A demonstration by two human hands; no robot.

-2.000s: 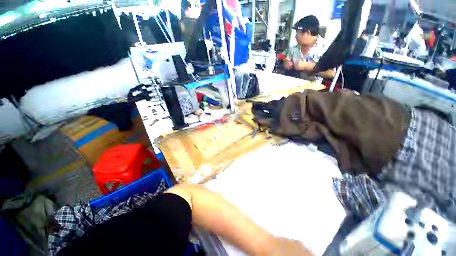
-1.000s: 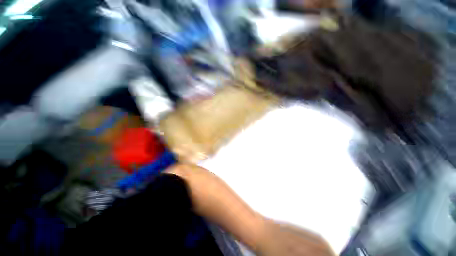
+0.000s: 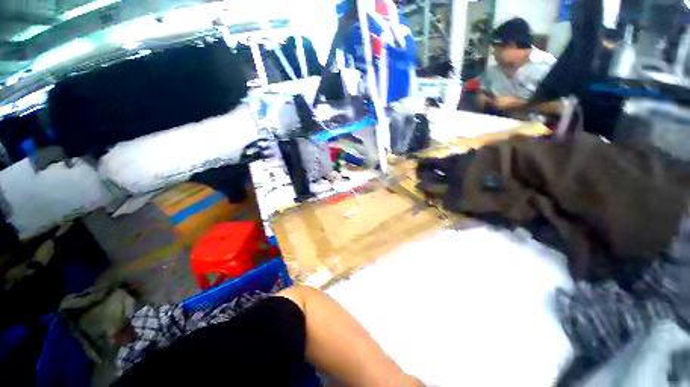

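My left forearm, below a black sleeve, reaches over the white table (image 3: 461, 302) and leaves the picture at the bottom edge, so my left hand is out of view. My right hand is not in view. A dark brown garment (image 3: 564, 196) lies heaped on the far right of the table. Its plaid lining (image 3: 616, 317) bunches beside it at the lower right. A blurred pale part of the sewing machine (image 3: 654, 359) shows in the bottom right corner.
Taped brown cardboard (image 3: 363, 227) lies beyond the white table. A red stool (image 3: 227, 251) and a blue crate (image 3: 238, 286) with plaid cloth stand at the left. A person (image 3: 518, 72) in a dark cap sits beyond the table. A white pole (image 3: 377, 98) rises behind the cardboard.
The view has swung left, so the scene sits further right and the machine is mostly cut off. My forearm shows less of its length at the bottom edge.
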